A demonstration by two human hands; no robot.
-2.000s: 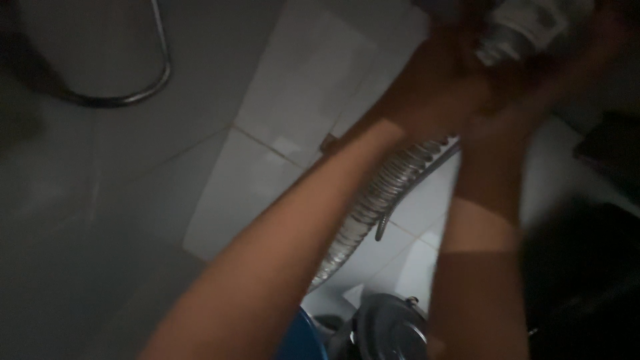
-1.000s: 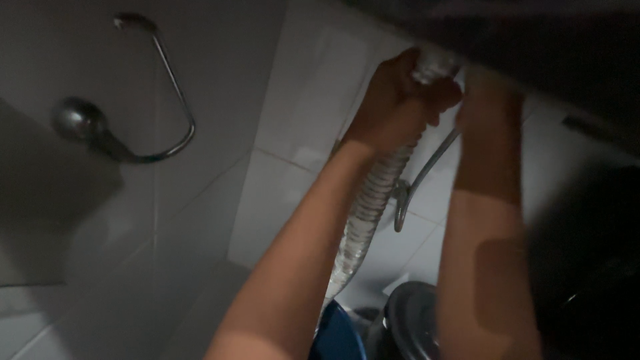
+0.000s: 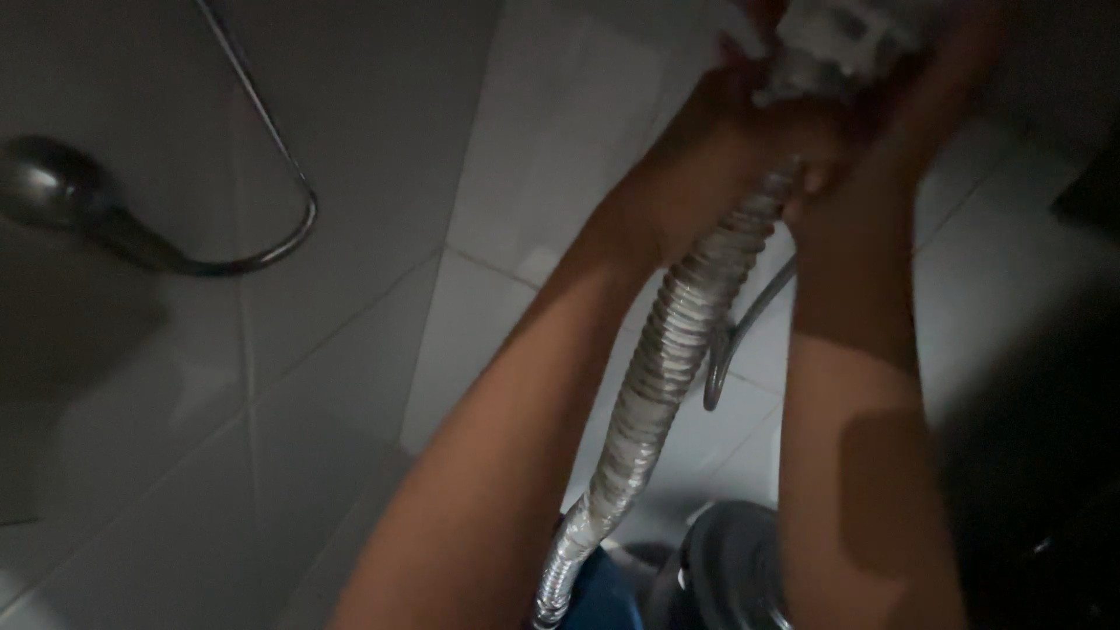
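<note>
A silvery corrugated hose point(image 3: 674, 341) hangs from between my hands down to the lower middle of the head view. At its top is a whitish, translucent fitting point(image 3: 840, 44), blurred and partly cut off by the upper edge. My left hand point(image 3: 770, 131) is wrapped around the hose's upper end, just below that fitting. On the fitting's right side is my right hand point(image 3: 936, 96), raised and blurred; its fingers are partly hidden in shadow, so its grip cannot be made out.
A shower head point(image 3: 52, 188) with a thin chrome hose point(image 3: 302, 210) is at the left, by a tiled wall point(image 3: 350, 350). Below are a blue container point(image 3: 604, 595) and a dark round lidded container point(image 3: 731, 560). A thin grey bent tube point(image 3: 744, 328) shows behind the corrugated hose.
A second ago a dark surface covered the upper right and my right hand's fingers; now the whitish fitting shows between both hands. My left hand is still at the hose's upper end.
</note>
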